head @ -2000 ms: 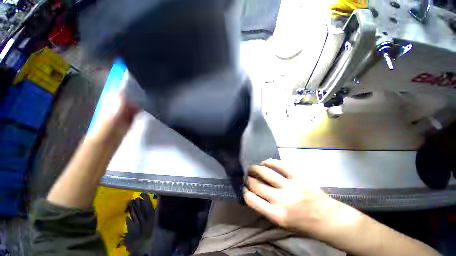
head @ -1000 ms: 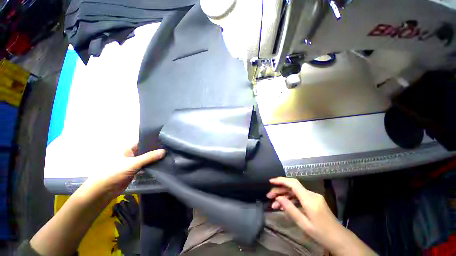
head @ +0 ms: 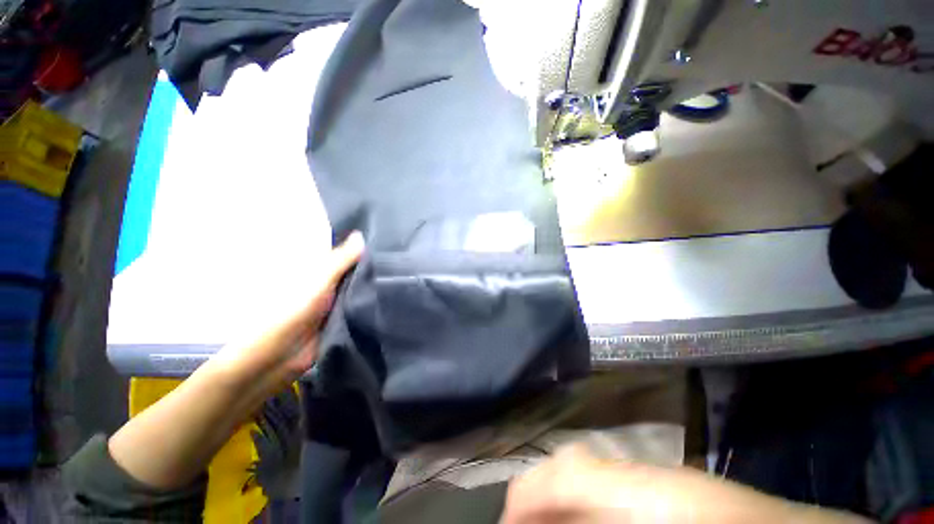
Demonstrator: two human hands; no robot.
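A large dark grey garment panel (head: 440, 154) lies on the white table left of the sewing machine's needle area, with a short slit line near its top. Its lower part, with a shinier folded cloth layer (head: 471, 338), hangs over the table's front edge toward the lap. My left hand (head: 333, 302) holds the panel's left side, its fingers partly hidden by the cloth. My right hand (head: 584, 491) is blurred and low over the lap, cut off by the bottom edge; its fingers are unclear and I cannot tell whether it holds anything.
The pale sewing machine head (head: 758, 46) is at the upper right, its presser foot area (head: 574, 118) right beside the panel. A stack of dark cut pieces (head: 230, 41) lies at the table's far left. Yellow (head: 41, 148) and blue bins (head: 26, 317) stand left of the table.
The panel, swung blurred through the air earlier, now lies flat beside the machine. Since the last frame the shiny layer has been folded down and my right hand has moved down toward the lap.
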